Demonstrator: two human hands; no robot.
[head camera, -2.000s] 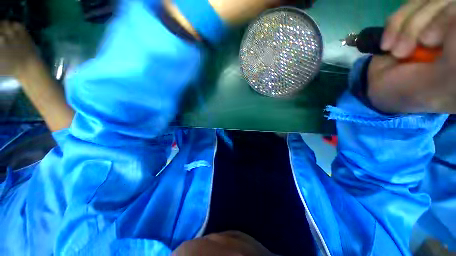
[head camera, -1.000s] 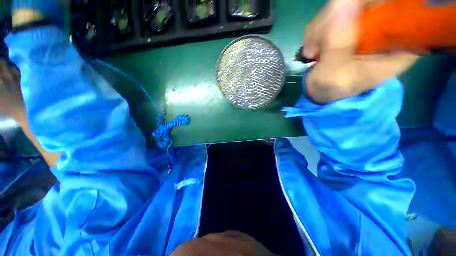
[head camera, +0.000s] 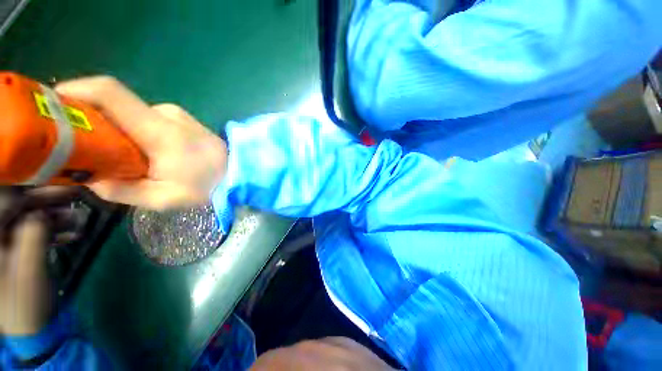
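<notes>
My right hand (head camera: 170, 152) is closed around the thick orange handle of an electric screwdriver (head camera: 87, 141) at the left; its tip is not visible. My left hand (head camera: 29, 253) is blurred and partly cut off at the left edge, below the driver and beside a dark tray; whether it grips anything cannot be told. A blue band (head camera: 30, 346) is around its wrist. The round screw plate (head camera: 174, 238), a glittering disc, lies on the green bench below my right wrist, its upper part covered by hand and cuff.
The green bench top (head camera: 210, 51) extends to the upper left. A dark tray (head camera: 80, 253) is partly visible beside my left hand. Another person's blue sleeve (head camera: 464, 72) is close at the upper right. Cardboard boxes (head camera: 613, 192) stand at the right. The bench edge runs diagonally below my right sleeve.
The view has swung to the right and tilted. The disc and driver now appear further left, and the neighbour's sleeve and boxes have come into view. My right hand still holds the driver.
</notes>
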